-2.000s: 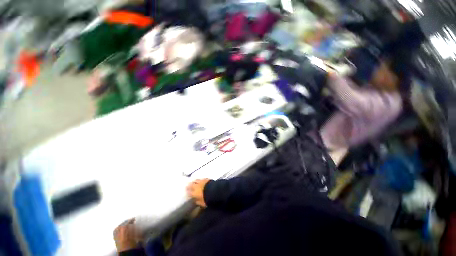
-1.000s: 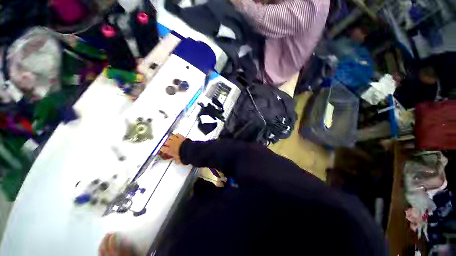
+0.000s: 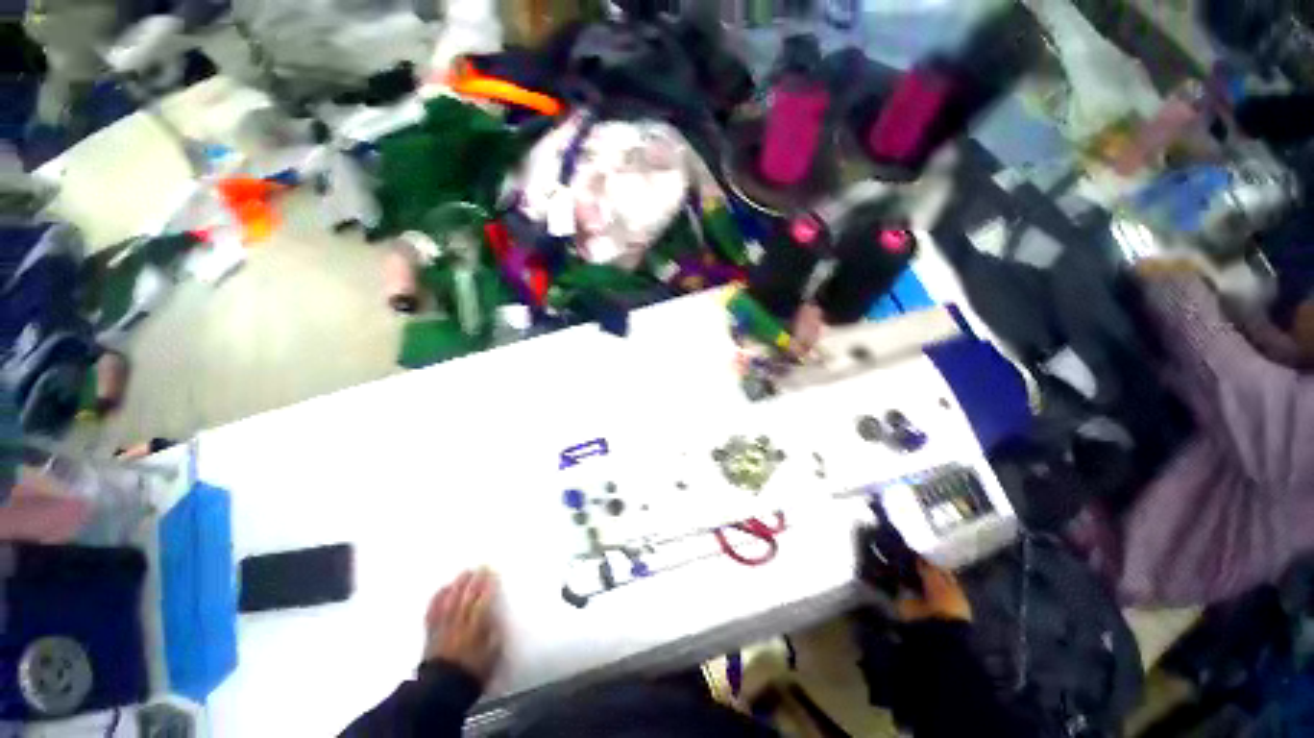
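A long white machine lies on the white table [image 3: 389,447]. Red-handled scissors [image 3: 751,541] lie on its front part, with small dark and metallic parts [image 3: 613,505] to their left. My left hand [image 3: 464,627] rests on the table at the front edge, fingers extended, with nothing visible in it. My right hand [image 3: 940,594] is at the front edge near the machine's right end, against a black item [image 3: 885,554]. Its fingertips are blurred and partly hidden, so I cannot tell whether it grips the item.
A black phone [image 3: 296,577] and a blue block-like piece [image 3: 198,591] are on the left. A small tray [image 3: 953,498] is at the machine's right end. Magenta cones [image 3: 793,133] and heaped green garments [image 3: 440,166] are behind. A person in a striped pink sleeve [image 3: 1210,433] is at right.
The view has swung, bringing the phone back in at left. My right hand has moved from beside the machine's middle slot to the black item. My left hand is now fully in view on the table.
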